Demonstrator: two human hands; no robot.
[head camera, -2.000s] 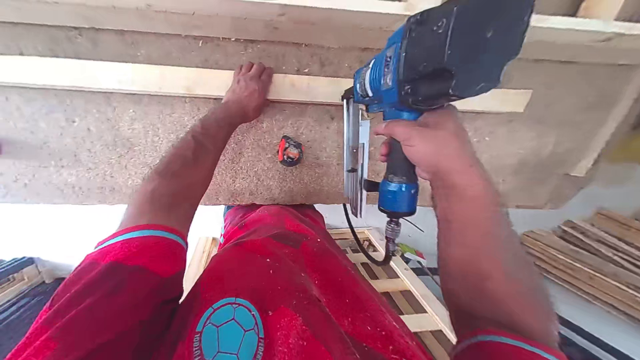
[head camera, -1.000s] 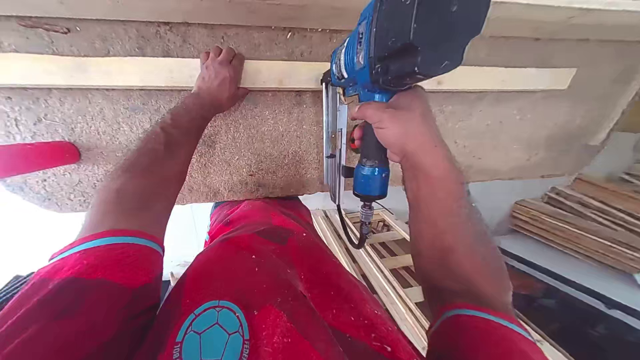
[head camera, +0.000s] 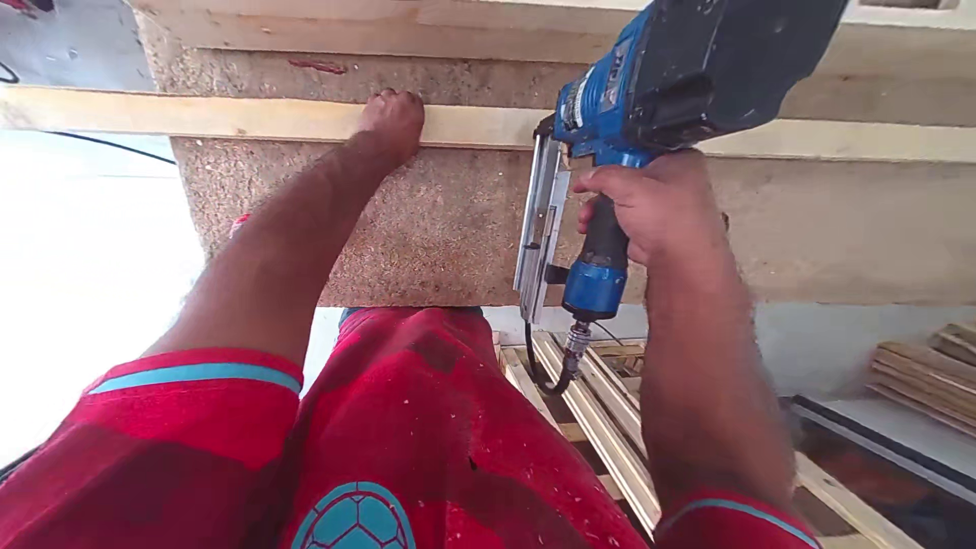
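My right hand (head camera: 648, 202) grips the black handle of a blue and black pneumatic nail gun (head camera: 610, 99). The gun's nose rests on or just above a long pale wooden strip (head camera: 488, 126), and its metal magazine (head camera: 540, 221) points back toward my body. An air hose (head camera: 550, 385) joins the gun below the handle. To the left of the gun, my left hand (head camera: 393, 122) lies on the same strip with its fingers curled over the far edge. The strip crosses a particleboard surface (head camera: 427, 229) from side to side and overhangs its left end.
Beyond the strip, thicker wooden boards (head camera: 381, 30) run along the back. Slatted wooden pieces (head camera: 595, 412) lie below the board's near edge. A stack of wooden slats (head camera: 923, 377) is at the right. A dark cable (head camera: 110, 142) passes at the left.
The view has shifted left along the particleboard, whose left end now shows. My left hand stays on the strip and my right hand keeps hold of the nail gun.
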